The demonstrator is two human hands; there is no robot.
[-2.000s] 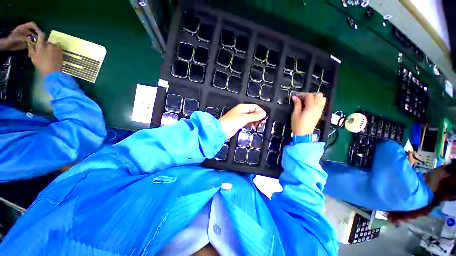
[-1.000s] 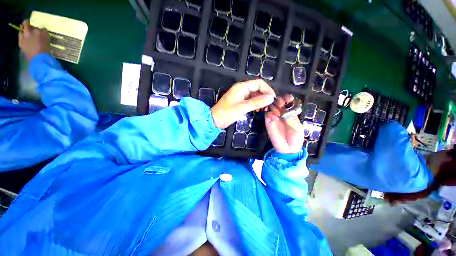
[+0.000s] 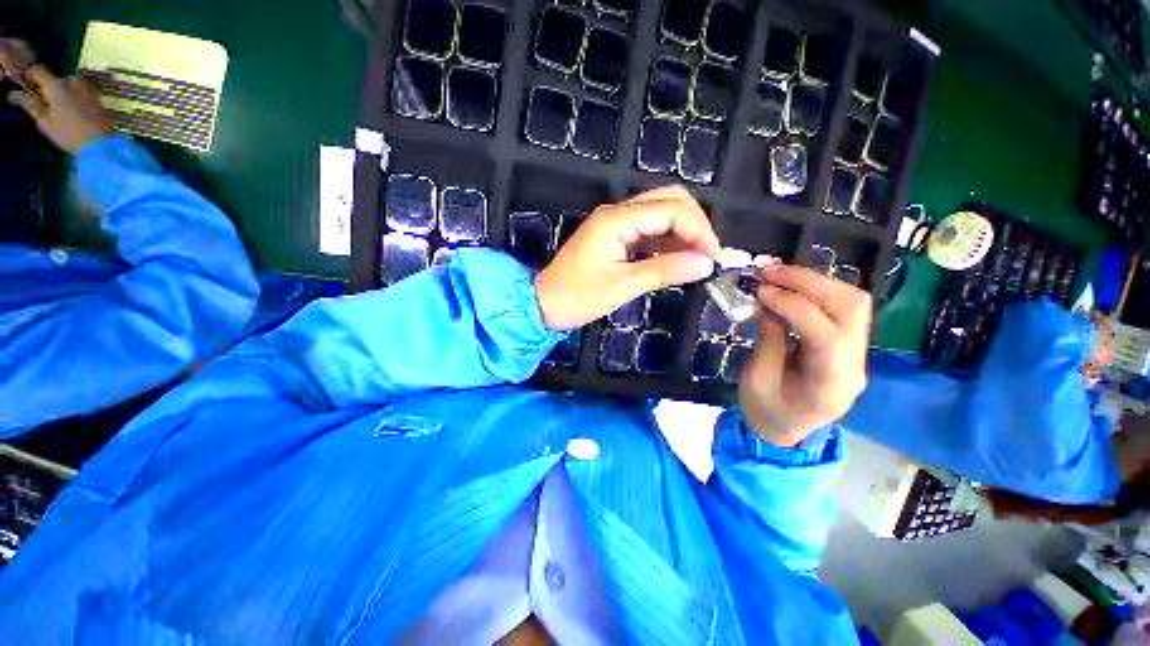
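A smartwatch unit [image 3: 733, 298] is held over the tray between my two hands, seen nearly edge-on with a silvery side. My right hand [image 3: 807, 341] grips it with thumb and fingertips. My left hand [image 3: 631, 256] has thumb and forefinger pinched together at the unit's upper left edge; whether it grips the unit or a tiny part is unclear. The black foam tray [image 3: 505, 162] lies below, its pockets filled with similar square dark-faced units. Some units in the near row are hidden under my hands and left sleeve.
A white label [image 3: 337, 199] lies at the tray's left edge. A cream record sheet [image 3: 154, 83] lies by a neighbour's hand at upper left. A round cream disc [image 3: 961, 240] stands right of the tray, before another black tray and a neighbour's blue sleeve [image 3: 1028, 410].
My right hand took a unit from the far row, brought it towards my left hand, and has now turned with the unit tilted. The view has shifted over the tray.
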